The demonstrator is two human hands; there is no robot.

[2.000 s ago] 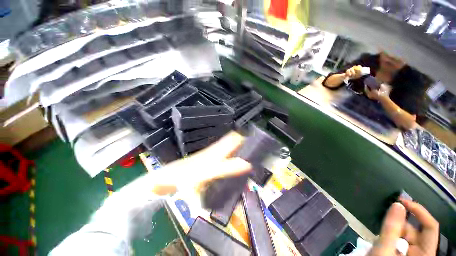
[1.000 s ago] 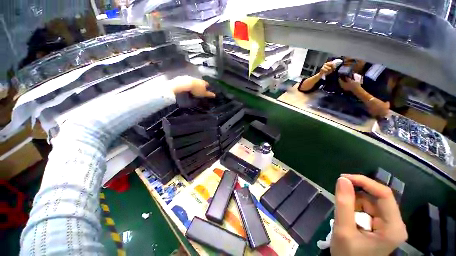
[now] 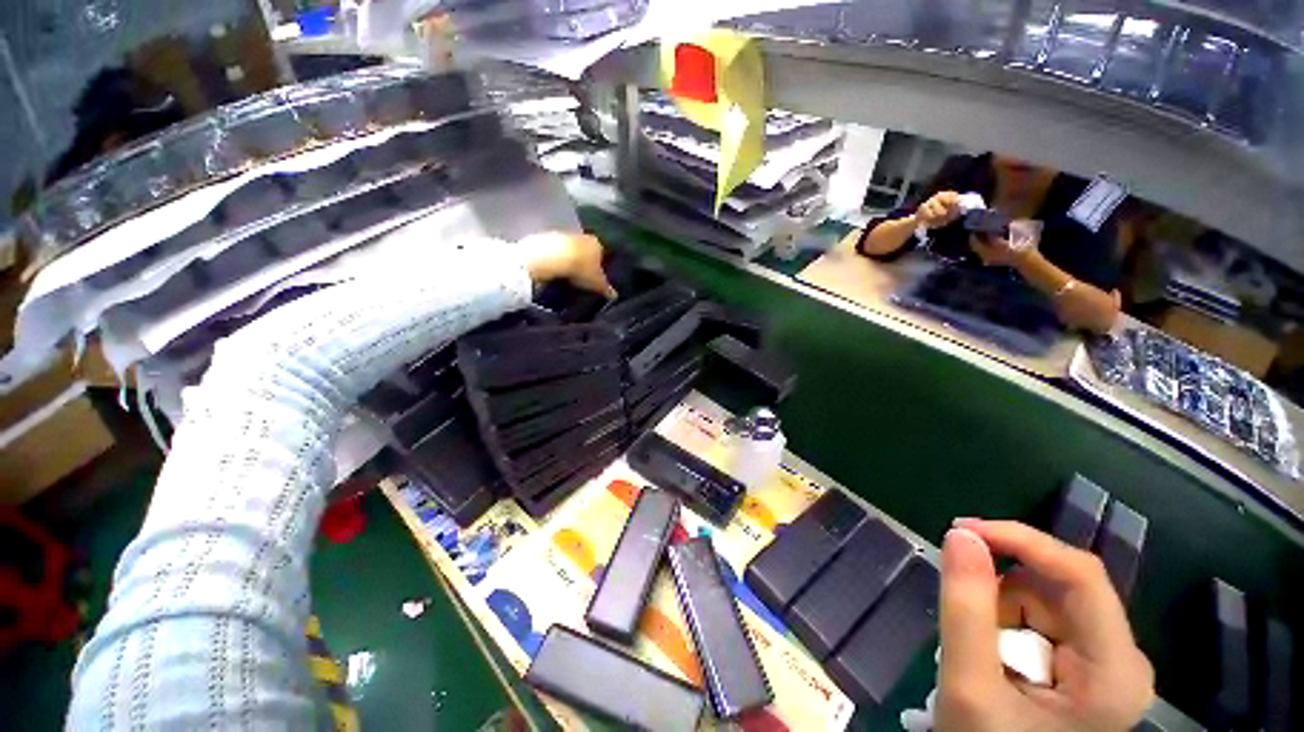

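Observation:
My left hand (image 3: pixel 569 263) reaches over the back of the pile of open housing shells (image 3: pixel 541 401); its fingertips touch or nearly touch the dark parts there, and whether it grips one is hidden. My right hand (image 3: pixel 1041 636) is at the lower right, fingers curled around a small white crumpled wipe (image 3: pixel 1024 655). Several dark closed device housings (image 3: pixel 719 625) lie on the colourful printed sheet (image 3: pixel 586 541), three of them side by side at its right. One open shell (image 3: pixel 687 476) lies by the pump bottle (image 3: pixel 755 446).
Layered parts trays (image 3: pixel 272 215) stand at the left and behind. A green conveyor belt (image 3: pixel 887 415) runs diagonally at the right, with narrow units (image 3: pixel 1101 526) on it. A person (image 3: pixel 1058 236) sits opposite, holding a dark part, beside a small-parts tray (image 3: pixel 1194 393). A yellow tag hangs above.
My left hand swung from above the sheet, where it held a dark unit, to the back of the shell pile. Housings now rest on the sheet. My right hand moved slightly left and stays curled.

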